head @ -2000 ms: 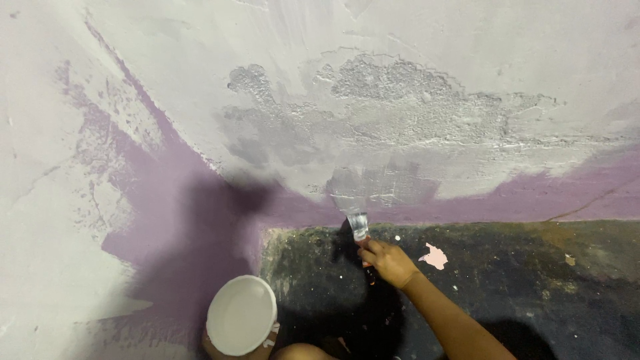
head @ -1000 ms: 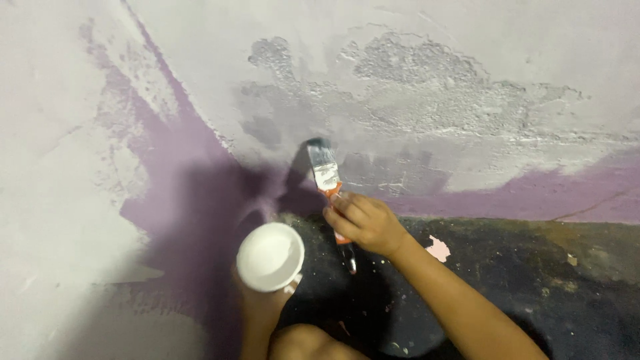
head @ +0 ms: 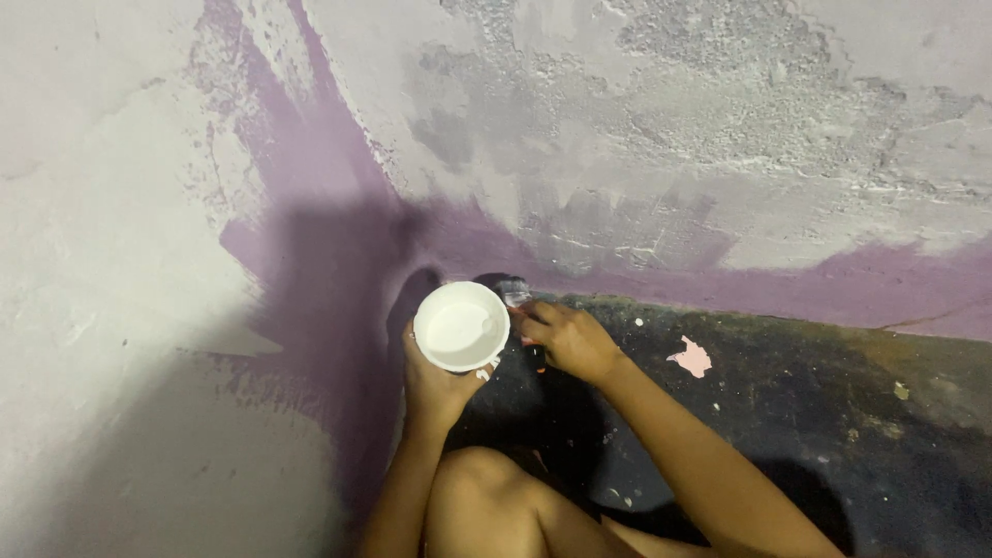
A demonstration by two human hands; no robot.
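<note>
A round white bowl (head: 462, 327) with white paint in it rests in my left hand (head: 440, 387), whose fingers wrap its side and underside. White paint marks the fingertips at the bowl's lower right. Just right of the bowl, my right hand (head: 575, 341) grips a paintbrush (head: 516, 293) with an orange and black handle. Its bristles are whitish and point up and left, close to the bowl's rim. Behind them rises a wall (head: 697, 155), partly rough grey, partly pale, with a purple band (head: 635, 280) along its foot.
A second wall (head: 116, 271) with pale and purple paint stands at the left and meets the first in a corner. The dark floor (head: 775, 418) holds a pink paint flake (head: 691, 357) and small specks. My bent knee (head: 480, 488) is below the bowl.
My right hand has brought the brush down from the wall to beside the bowl. The bowl in my left hand has come closer to the brush.
</note>
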